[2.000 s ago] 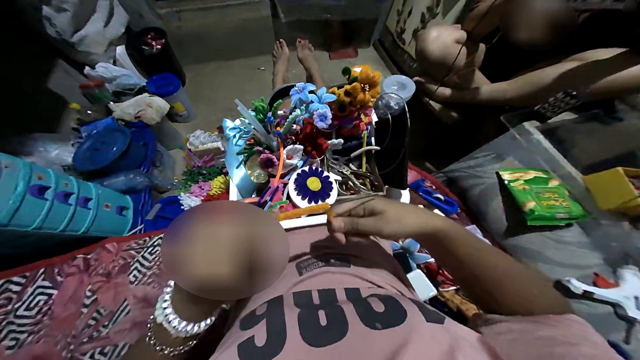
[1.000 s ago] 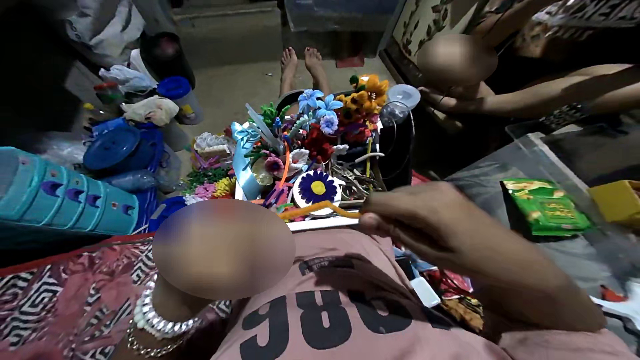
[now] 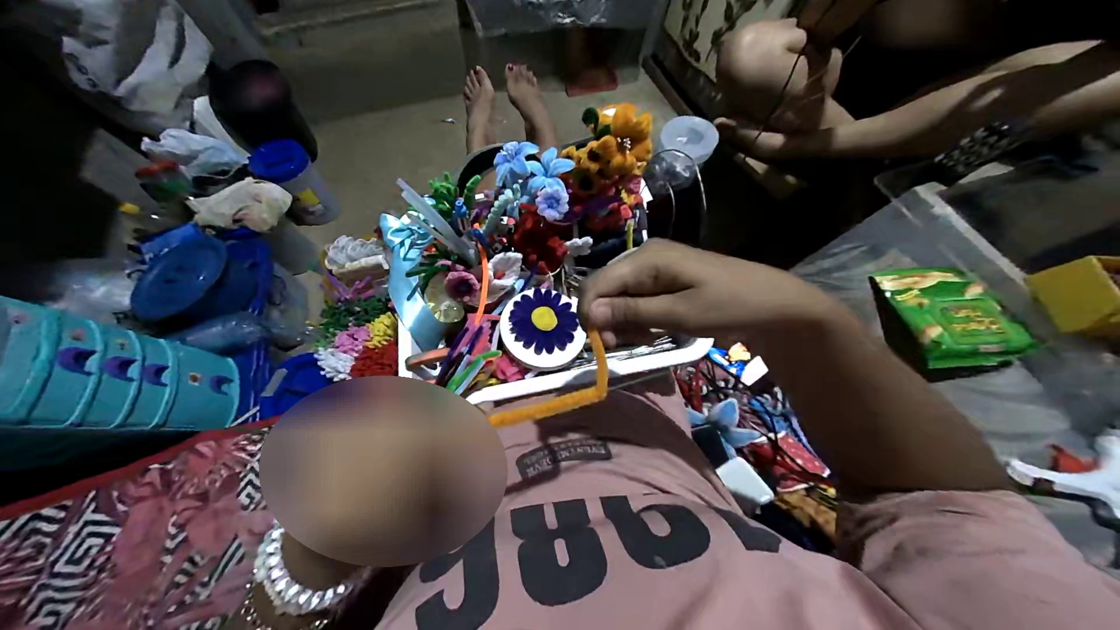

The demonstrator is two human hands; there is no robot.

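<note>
An orange pipe cleaner [image 3: 551, 407] runs between my two hands, bent at a sharp corner near its right part. The fingers of my right hand [image 3: 647, 293] pinch its upper end. A blurred patch covers most of my left hand [image 3: 385, 472], and the other end of the pipe cleaner enters that patch; its fingers are hidden. Just beyond lies a white tray [image 3: 647, 363] holding pipe cleaners and handmade flowers, with a round white piece bearing a dark purple flower [image 3: 542, 325]. Blue flowers [image 3: 534, 171] and orange flowers [image 3: 617, 144] rise behind.
Teal drawers [image 3: 114, 367] and a blue basin [image 3: 179, 278] are on the left. A green packet [image 3: 952, 319] rests on the right, near a yellow box [image 3: 1081, 293]. Another person's arm and knee [image 3: 761, 70] show at upper right. Colorful craft pieces [image 3: 779, 437] lie beside my shirt.
The orange pipe cleaner, nearly straight one second ago, now has a sharp bend. My right hand has risen above the tray's near edge with its end.
</note>
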